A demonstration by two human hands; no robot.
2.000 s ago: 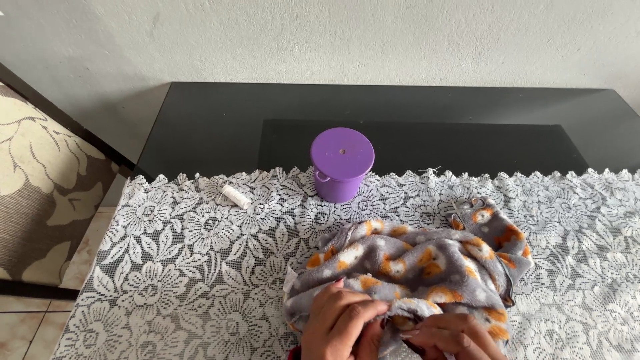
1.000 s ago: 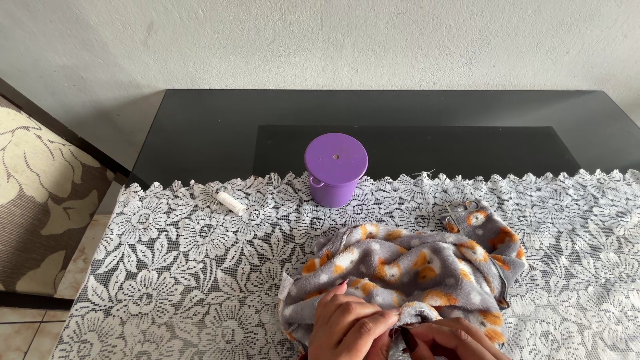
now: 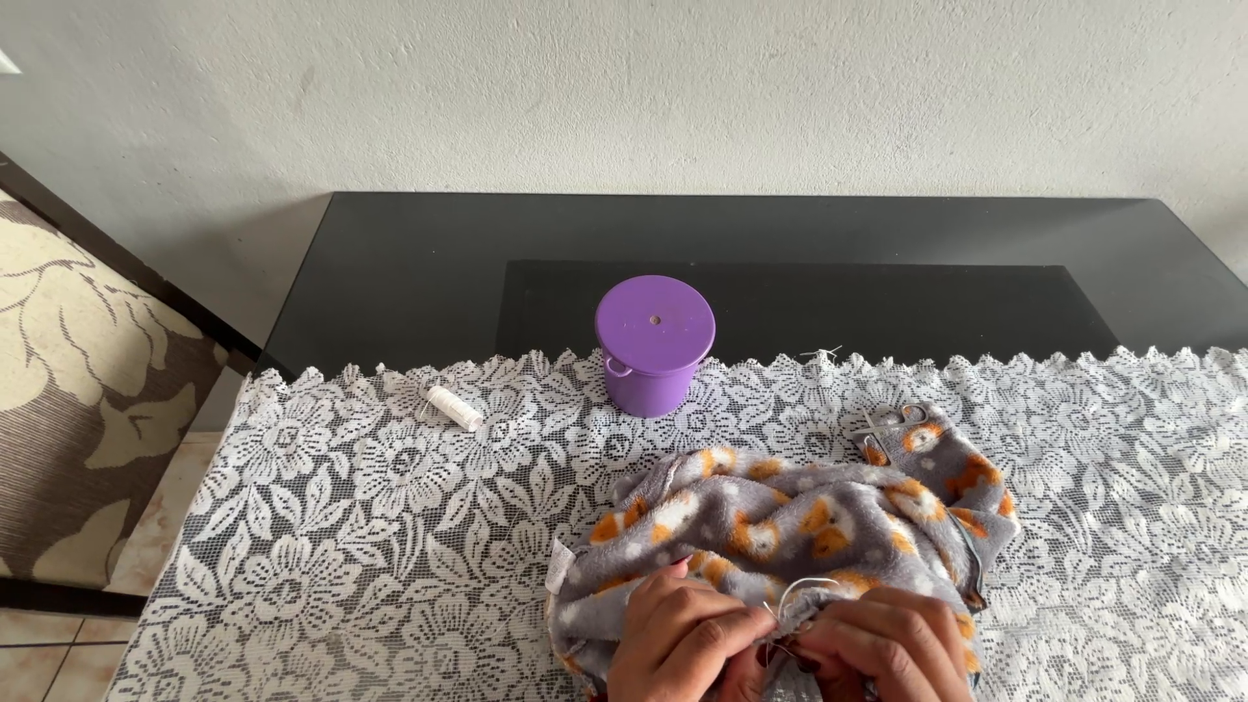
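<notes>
A grey fleece fabric [image 3: 780,507] with orange and white animal figures lies bunched at the lower right of the middle. My left hand [image 3: 687,629] pinches its near edge. Close beside it, my right hand [image 3: 882,639] grips the same edge, the fingertips of both hands nearly meeting. A loop of white thread [image 3: 804,582] stands up from the fabric between them; whether a needle is between the fingers I cannot tell. Small metal scissors [image 3: 897,419] rest at the fabric's far right corner. A white spool of thread [image 3: 454,409] lies on the lace at the left.
A purple lidded plastic container [image 3: 654,341] stands beyond the fabric, at the far edge of the white lace tablecloth [image 3: 390,546]. Behind it are the black tabletop [image 3: 419,283] and a pale wall. A chair with a floral-patterned cushion [image 3: 78,390] is at the left.
A loop of white thread now shows above the fabric between my hands, where none was plain before. Both hands remain at the fabric's near edge.
</notes>
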